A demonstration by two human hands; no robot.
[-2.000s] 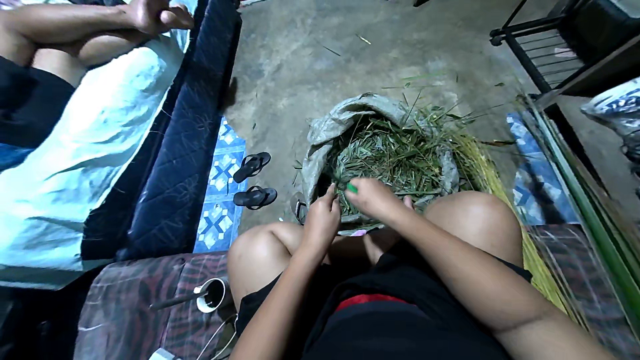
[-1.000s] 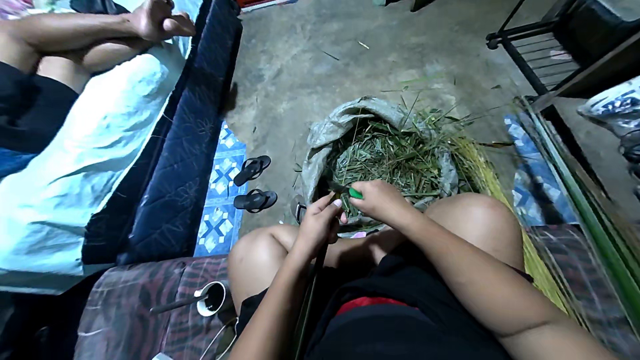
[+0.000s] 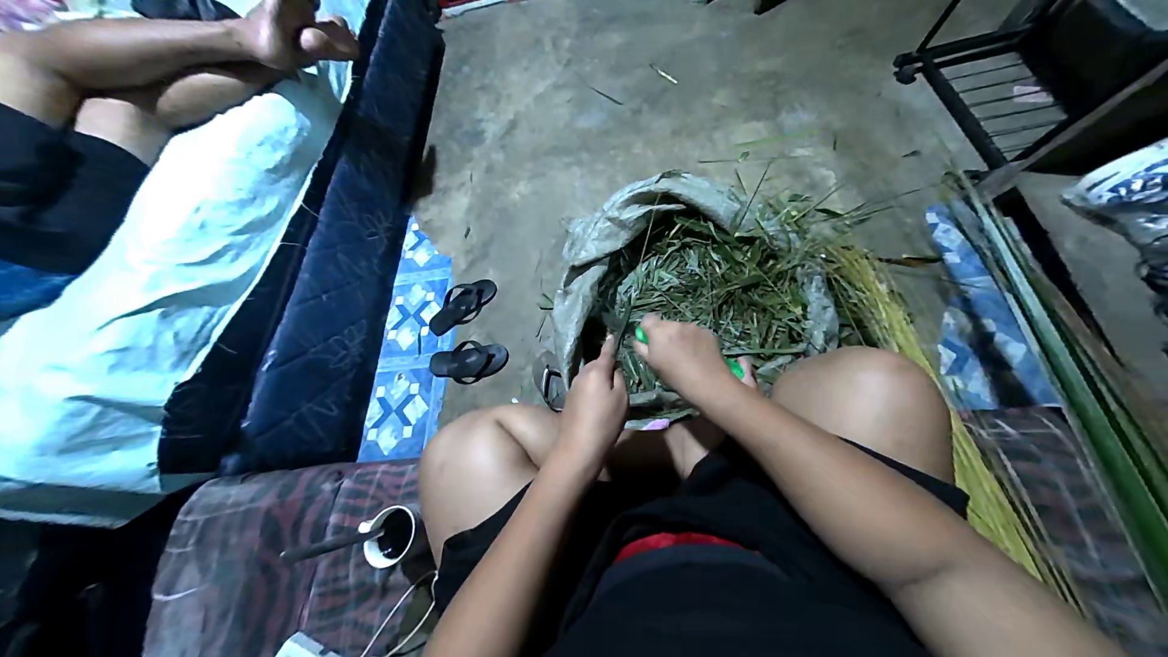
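Between my knees stands a sack (image 3: 584, 306) with its mouth rolled down, filled with green leaf scraps (image 3: 721, 278). Over its near edge my right hand (image 3: 680, 356) is closed on a green-handled tool (image 3: 735, 369), likely a knife; green shows at both sides of the fist. A thin dark strip or blade (image 3: 625, 321) lies between the hands. My left hand (image 3: 598, 388) is just left of it with a finger pointing up along it; whether it grips a leaf strip cannot be told. Yellowish thin strips (image 3: 881, 310) lie along the sack's right side.
Long green leaves (image 3: 1086, 438) lean at the right, near a dark metal rack (image 3: 985, 91). Black flip-flops (image 3: 468, 362) lie left of the sack. A white mug (image 3: 374, 547) with dark contents and a handled utensil stands on the patterned seat (image 3: 246, 547). Another person's legs (image 3: 173, 64) rest on a mattress (image 3: 301, 301).
My right hand has moved a little away from my left hand since one second ago. The long dark strip that ran down by my left forearm then no longer shows there.
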